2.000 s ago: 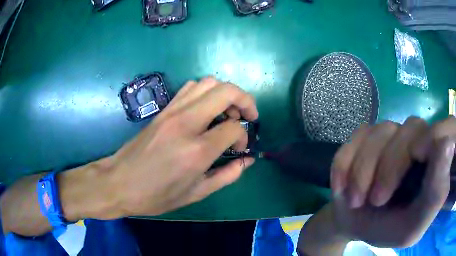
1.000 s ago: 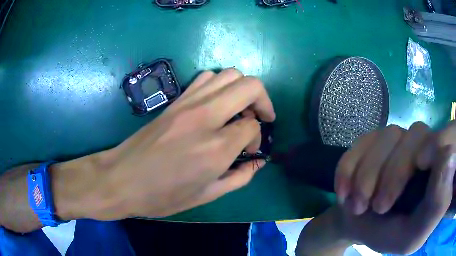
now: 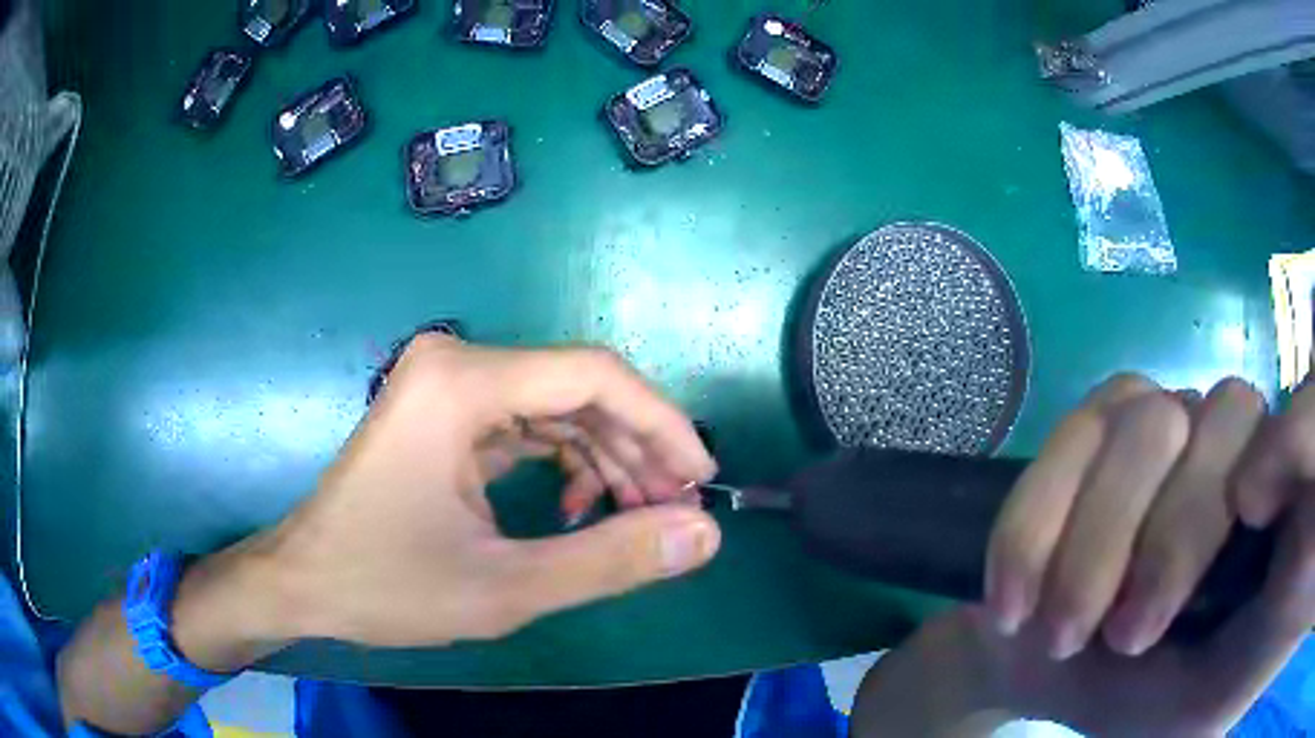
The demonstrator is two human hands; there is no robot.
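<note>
My left hand [image 3: 433,505], with a blue wristband, has its thumb and index fingertips close together at the metal bit [image 3: 757,499]. Whether they pinch a small part or the bit tip is too small to tell. A small dark piece shows behind the fingertips; what it is cannot be made out. My right hand [image 3: 1139,519] is shut around the black electric screwdriver [image 3: 909,516], which points left, level over the bench. A black device housing [image 3: 411,346] is mostly hidden behind my left hand. The round screw tray [image 3: 923,339] lies beyond the screwdriver.
Several black housings [image 3: 462,166] lie spread at the back left and centre of the green bench [image 3: 577,303]. A clear plastic bag [image 3: 1118,202] lies at the right, below a grey bar [image 3: 1211,51]. A yellowish paper edge [image 3: 1294,317] shows at the far right.
The view has shifted, showing more housings at the back. My left fingers have moved from around a dark housing to a loop with fingertips at the bit. The bit is now clearly visible.
</note>
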